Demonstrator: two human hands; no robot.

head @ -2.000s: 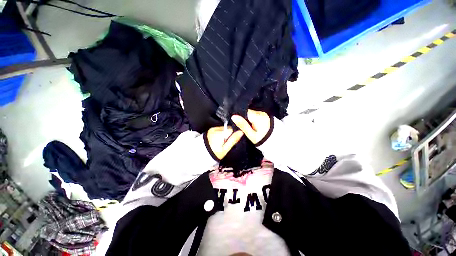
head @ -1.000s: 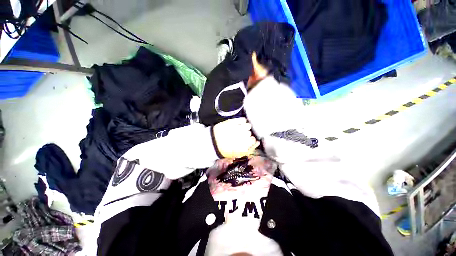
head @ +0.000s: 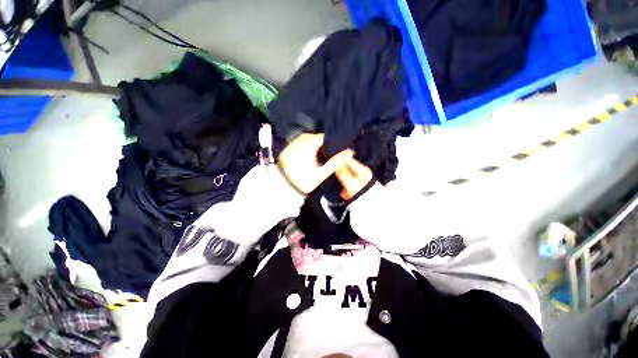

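Observation:
Dark navy-black trousers (head: 343,84) lie bunched over my lap in the middle of the view. My left hand (head: 306,164) holds the near edge of the cloth, its fingers partly hidden by it. My right hand (head: 353,176) is right beside it, fingers closed on the same cloth. The two hands touch or nearly touch. A pale loop (head: 332,210) shows on the dark cloth just below the hands. No cord or threading tool can be made out between the fingers.
A dark garment pile (head: 189,154) lies on green sheeting (head: 245,82) at the left. A blue bin (head: 518,91) with dark garments stands at the upper right. Checked cloth (head: 63,325) is at the lower left, a metal trolley (head: 608,259) at the right.
My right hand has come back from farther out on the trousers to beside my left hand. The pale loop, earlier on the cloth beyond the hands, now shows below them.

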